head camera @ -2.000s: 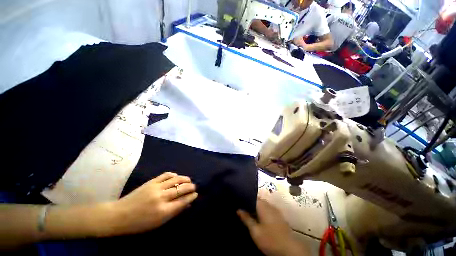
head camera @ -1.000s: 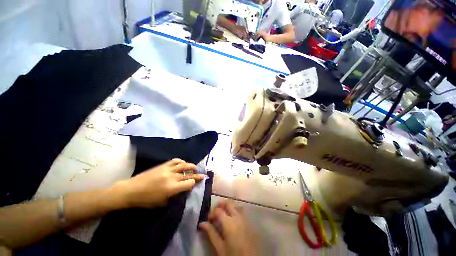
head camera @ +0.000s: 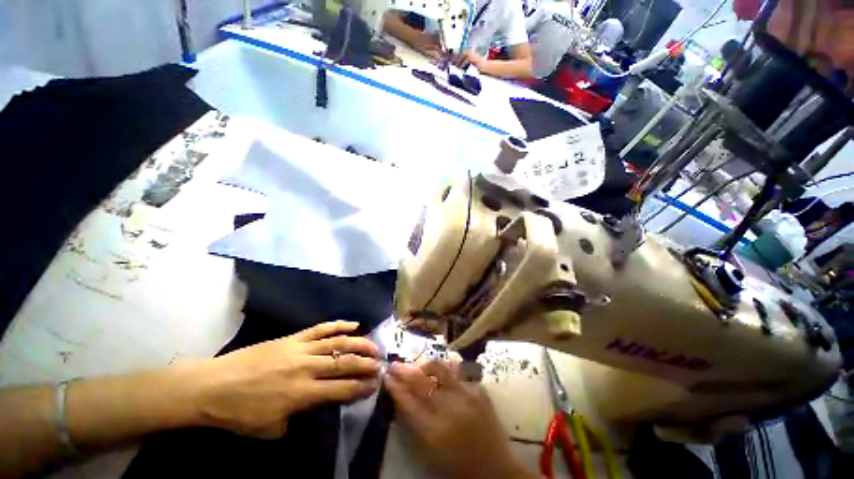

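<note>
A black garment panel (head camera: 314,297) lies on the white machine table, partly turned so its pale grey face (head camera: 314,220) shows behind and a narrow grey strip shows near my hands. A narrow black band (head camera: 375,435) runs toward me beside that strip. My left hand (head camera: 290,374) lies flat on the panel, fingertips by the needle area, pressing the cloth. My right hand (head camera: 449,407) holds the band's far end with its fingertips, close to my left fingertips. The cream sewing machine (head camera: 562,281) stands over the fingertips; the needle is hard to make out.
Scissors (head camera: 565,421) with red and yellow handles lie right of my right hand. A large black cloth pile (head camera: 70,159) covers the table's left. A blue-edged table (head camera: 375,84) with another person (head camera: 501,42) working is beyond. Metal stands rise at right.
The panel's edge and black band have moved forward to the machine head. Both hands have come together by the needle area. The camera view has come closer to the machine.
</note>
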